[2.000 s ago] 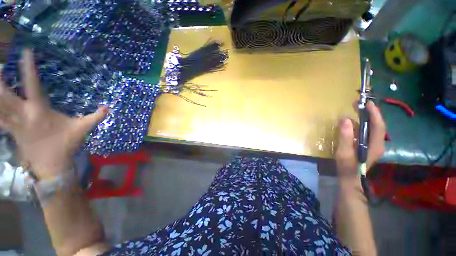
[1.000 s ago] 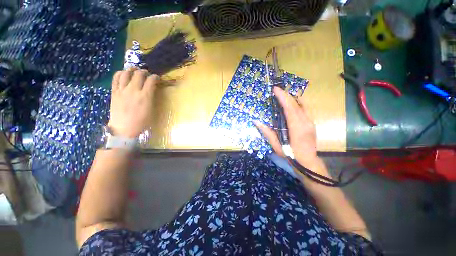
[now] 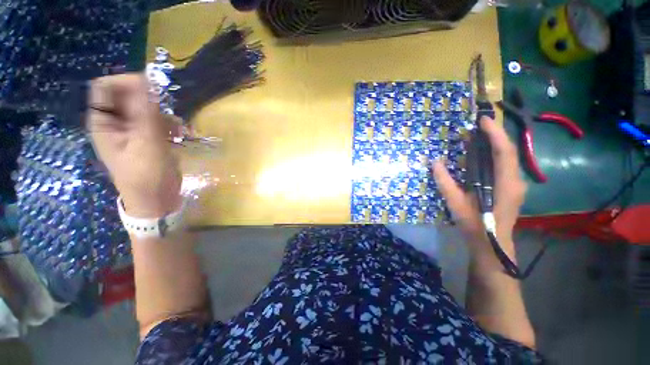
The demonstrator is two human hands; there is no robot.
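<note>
A blue PCB panel (image 3: pixel 410 150) lies squarely on the right half of the tan board (image 3: pixel 306 93). My right hand (image 3: pixel 492 178) is at the panel's right edge and holds the black soldering iron (image 3: pixel 479 160), its tip pointing to the far side. A dark bundle of wire leads (image 3: pixel 221 68) with white and silvery round discs (image 3: pixel 160 75) lies on the board's left part. My left hand (image 3: pixel 135 142) is blurred, left of the discs and above the board's left edge. Its fingertips are too blurred to tell whether they hold anything.
Stacked PCB panels (image 3: pixel 64 192) are at the left. A dark box with ring grilles (image 3: pixel 363 18) stands at the far side. Red-handled pliers (image 3: pixel 531 146), two small round discs (image 3: pixel 552 90) and a yellow reel (image 3: pixel 559 32) lie on the green mat at right.
The PCB panel, absent at first, then tilted, now lies straight and further right. My right hand has moved right with the iron. My left hand has moved left and away from the wire bundle.
</note>
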